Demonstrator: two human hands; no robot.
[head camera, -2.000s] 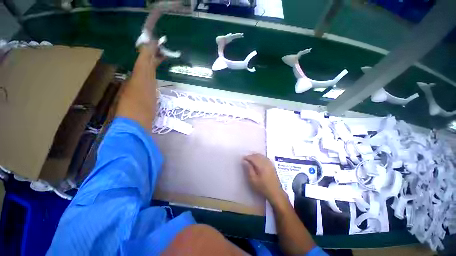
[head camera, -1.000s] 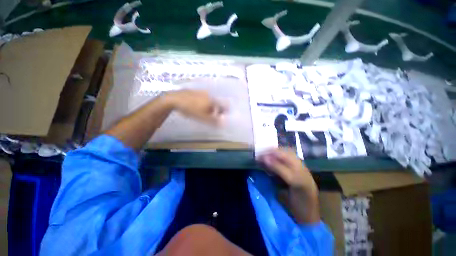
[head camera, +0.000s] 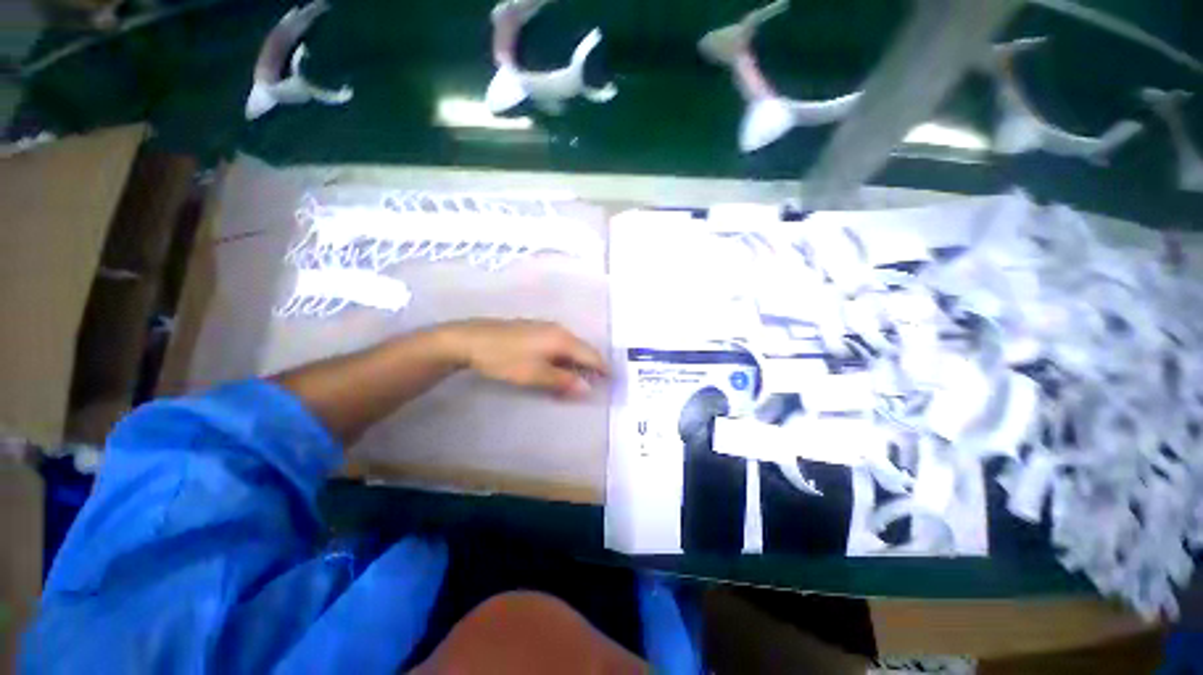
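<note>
My left hand (head camera: 530, 356) is over the pale mat (head camera: 435, 429), near its right edge. Its fingers are loosely curled downward. Nothing shows in it, but the palm side is hidden. My right hand is not in view; only a bit of blue sleeve shows low in the middle. Thin white yokes (head camera: 449, 235) lie in rows on the upper left of the mat, with a shorter row below. Wider white curved pieces (head camera: 1121, 409) lie in a big heap at the right, partly over a printed sheet (head camera: 647, 508).
White headbands with pink inner sides (head camera: 772, 116) stand spaced on the green belt (head camera: 633, 125). A slanted grey post (head camera: 904, 99) crosses at the upper right. Cardboard sheets (head camera: 60, 264) are stacked at the left. A brown carton (head camera: 1016, 633) is below the bench at lower right.
My left hand came back from a headband at the belt to the mat, then moved slightly down. My right hand went from the mat to the bench edge, then out of view.
</note>
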